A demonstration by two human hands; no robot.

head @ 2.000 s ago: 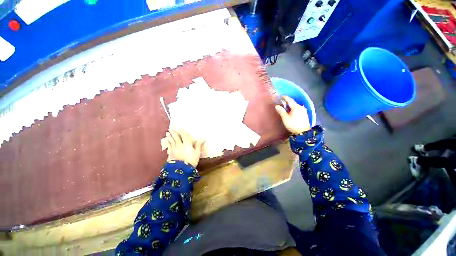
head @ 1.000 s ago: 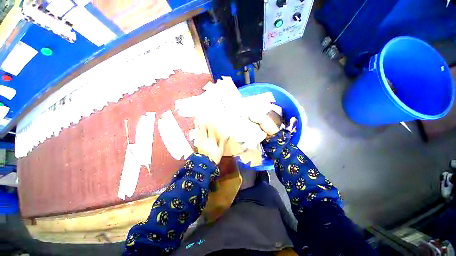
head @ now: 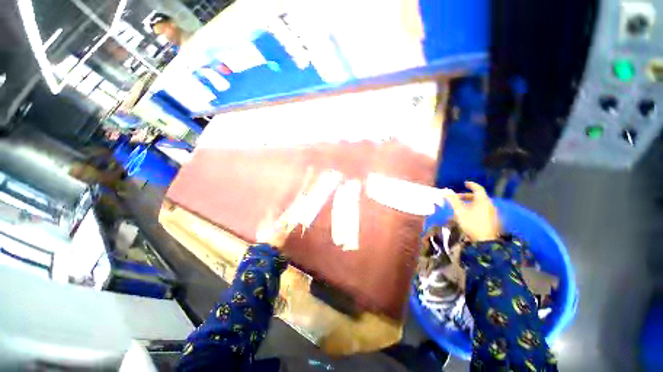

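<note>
Three elongated white pieces lie on the dark-red cutting board [head: 240, 178]. My left hand [head: 272, 231] is at the lower end of the left white piece [head: 317, 200]; it is blurred, so I cannot tell whether it grips it. The middle piece [head: 347, 216] lies apart from both hands. My right hand [head: 474, 213] holds the outer end of the right white piece [head: 403, 195] between thumb and fingers, at the board's right edge. A wide white sheet [head: 291, 131] with a jagged edge lies along the back of the board.
A round blue bucket [head: 567, 269] with brown and white offcuts stands below my right forearm. A pale wooden beam [head: 207, 243] runs along the board's front. The blue press [head: 456, 36] is behind, its control panel [head: 611, 94] at upper right. A person [head: 166, 29] is at the far upper left.
The bunched white waste has left my hands and the board; offcuts now show in the bucket. My hands have moved apart, the right one taking hold of a white piece. The view has turned left.
</note>
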